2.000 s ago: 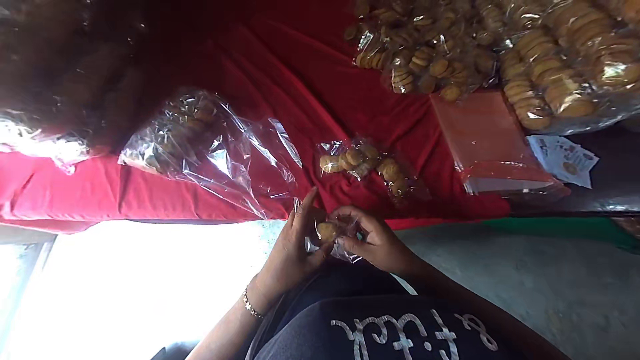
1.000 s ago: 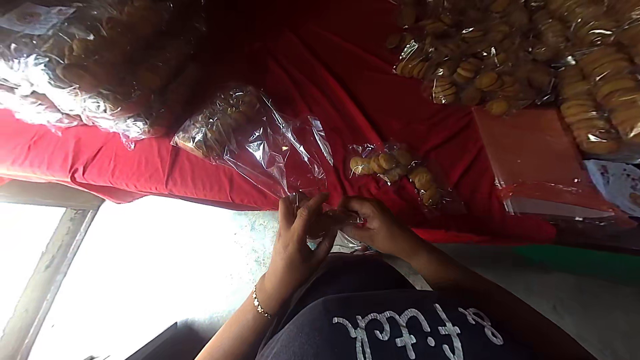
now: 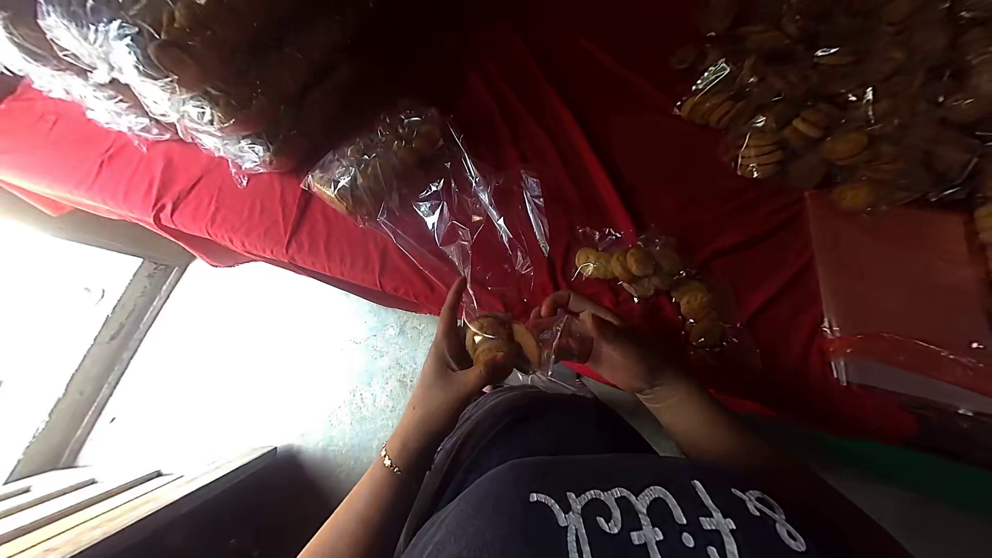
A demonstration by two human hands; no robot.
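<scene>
My left hand grips one end of a small clear plastic bag of round cookies, thumb over the cookies. At the bag's other end, my right hand has its fingers closed on the loose plastic. Just beyond the hands lies a large clear plastic bag, with packed cookies at its far left end. Two small cookie packets lie right of it on the red cloth, one turned sideways and one pointing toward me.
A red cloth covers the table. Heaped cookie bags stand at the upper left and upper right. A stack of flat clear plastic bags lies at the right. Wooden slats show at the lower left.
The cookies in the small bag now show plainly between my hands, which are farther apart than a second ago. The view has shifted left and nearer the table.
</scene>
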